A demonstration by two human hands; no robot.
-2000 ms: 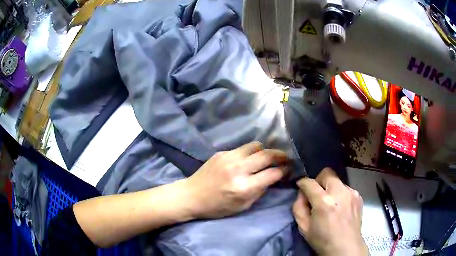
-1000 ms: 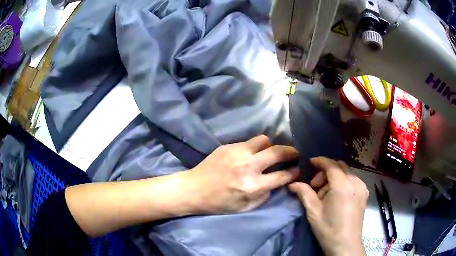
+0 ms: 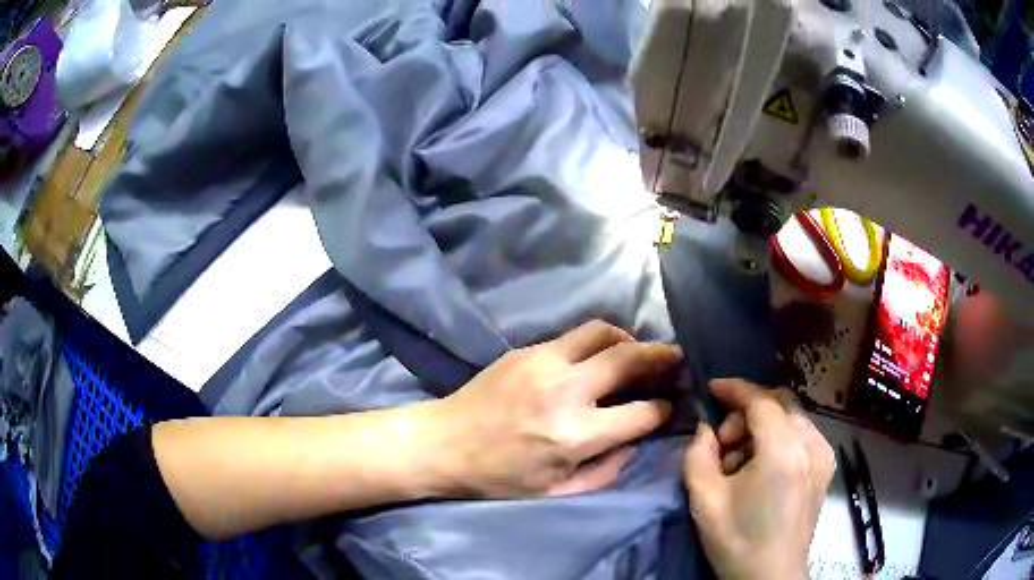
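Observation:
The shiny blue-grey lining fabric (image 3: 510, 204) lies in crumpled folds across the table and under my left arm. A darker matte cloth strip (image 3: 726, 312) runs along the lining edge to the brass-yellow presser foot piece (image 3: 666, 231). My left hand (image 3: 556, 414) lies on the lining, its thumb and fingers holding cloth near the seam edge. My right hand (image 3: 760, 465) pinches the dark edge between thumb and forefinger, just right of my left fingertips. The cloth between the fingertips is partly hidden. The off-white sewing machine head (image 3: 907, 147) stands above at the right.
Red and yellow scissor handles (image 3: 833, 252) and a lit smartphone (image 3: 905, 329) lie right of the needle. Black thread snips (image 3: 862, 510) lie at lower right. A purple round object (image 3: 25, 79) and clear-white plastic (image 3: 96, 57) are far left. Blue mesh (image 3: 108, 419) shows below.
The camera view has shifted, so the machine sits further right than two seconds ago. My right thumb and forefinger have opened a little and closed again on the cloth edge. My left hand stays on the lining.

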